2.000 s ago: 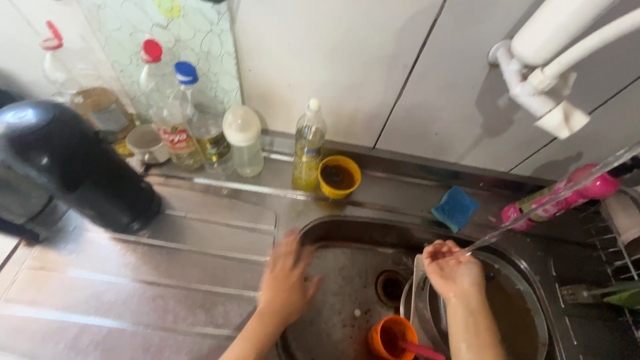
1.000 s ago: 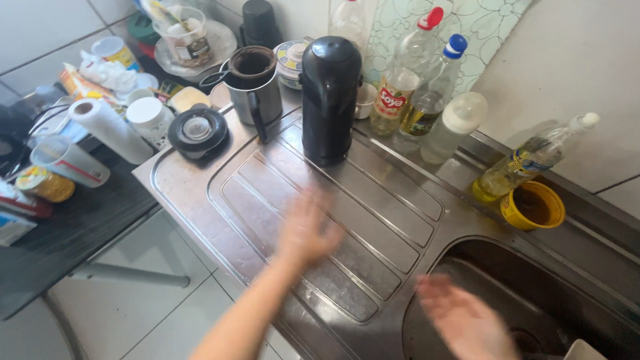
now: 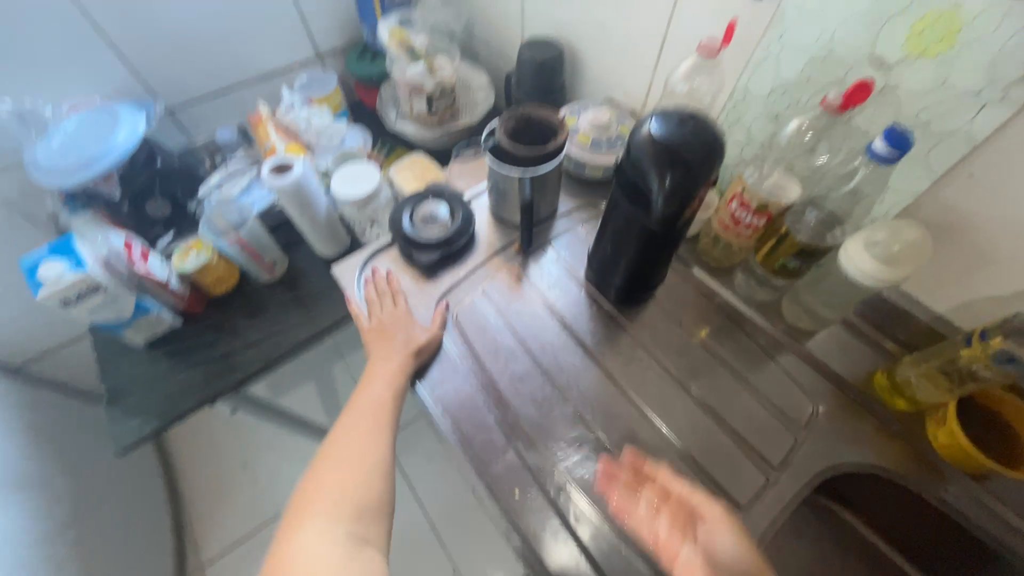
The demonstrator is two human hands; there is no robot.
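Note:
My left hand lies spread, palm down, on the corner of the steel drainboard, just below a black round lid, and holds nothing. Over the drainboard's near part, beside the sink basin, my right hand is held with its fingers extended, blurred and empty. A black thermos flask stands upright towards the back. To its left is a steel jug with a dark filter in its top.
Several plastic bottles line the wall, with a yellow cup at the right. A dark table at the left holds a paper roll, jars and a milk carton.
The view has swung left from the sink. My left hand has moved left from the drainboard's middle to its corner. My right hand has left the water stream seen two seconds ago.

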